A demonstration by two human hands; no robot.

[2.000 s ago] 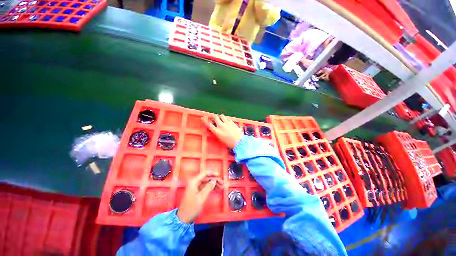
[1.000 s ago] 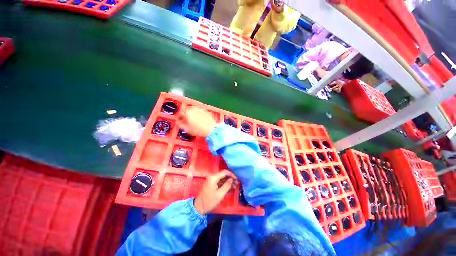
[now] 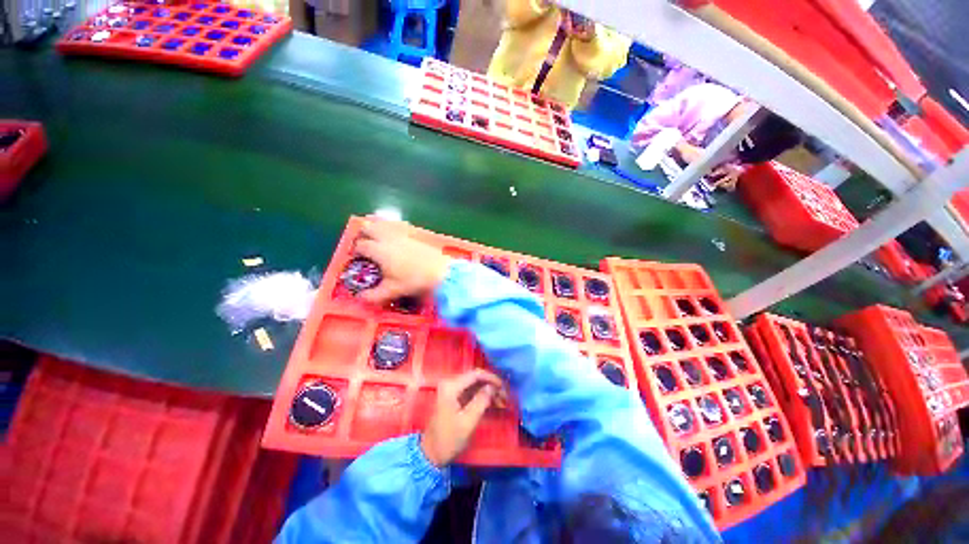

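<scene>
The red compartment tray [image 3: 367, 430] lies on the green bench with round dark watch bodies in some pockets. My right hand [image 3: 398, 260] reaches across to its upper left. Its fingers touch a watch with a lit dial [image 3: 361, 274]; whether they grip it is hidden. The hand covers the corner pocket above. My left hand [image 3: 457, 417] is over the tray's lower middle, fingers curled; what is in them cannot be told. A watch [image 3: 391, 347] and another watch [image 3: 313, 405] lie in left-side pockets. More watches lie right of my right sleeve.
Crumpled clear film [image 3: 266, 299] and small yellowish scraps lie left of the tray. A neighbouring filled tray [image 3: 680, 389] and a tray of strapped watches [image 3: 823, 393] stand right. Empty trays [image 3: 117, 452] sit low left. A pale post rises at right. People work across the bench.
My right hand has moved from the tray's upper middle to its upper-left watches. My left hand stays low over the tray, fingers curled. The view has shifted, with more bench showing at left.
</scene>
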